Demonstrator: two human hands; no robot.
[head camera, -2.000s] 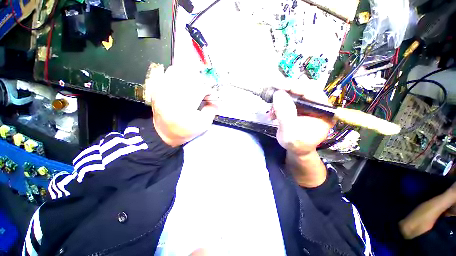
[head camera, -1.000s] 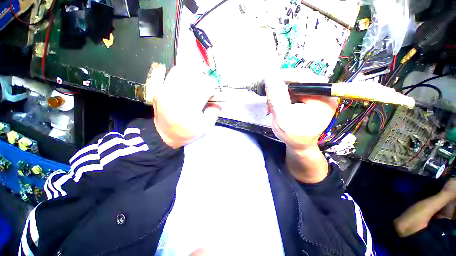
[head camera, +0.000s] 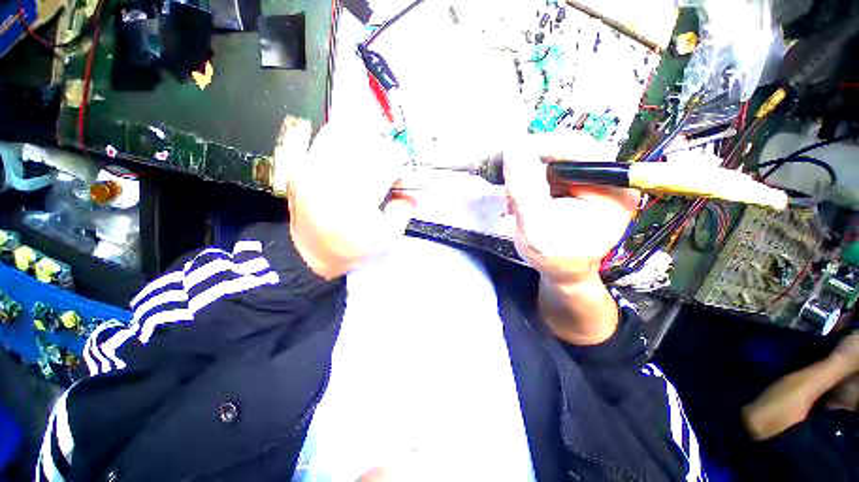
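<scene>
My right hand (head camera: 565, 221) is closed around a soldering iron (head camera: 603, 173) with a black grip and a pale yellowish handle end. Its thin tip points left towards a small green circuit board (head camera: 405, 143). My left hand (head camera: 344, 202) is at the board's lower left, fingers together and overexposed. A thin dark line, perhaps tweezers, shows by its fingertips; what it grips cannot be made out. A red and black lead or clip (head camera: 380, 75) runs from above down to the board. Glare hides the tip's contact point.
Small green boards (head camera: 546, 118) lie on the white sheet (head camera: 461, 56). A wire bundle (head camera: 697, 188), a clear plastic bag (head camera: 730, 56) and a component panel (head camera: 753, 259) are at right. Black squares (head camera: 282, 41) lie at left. A blue bin (head camera: 75, 325) is lower left. Another person's arm (head camera: 801, 391) shows lower right.
Since the first frame the iron has swung from slanting down to the right to nearly level, its handle end moving up and right. My left hand has barely moved.
</scene>
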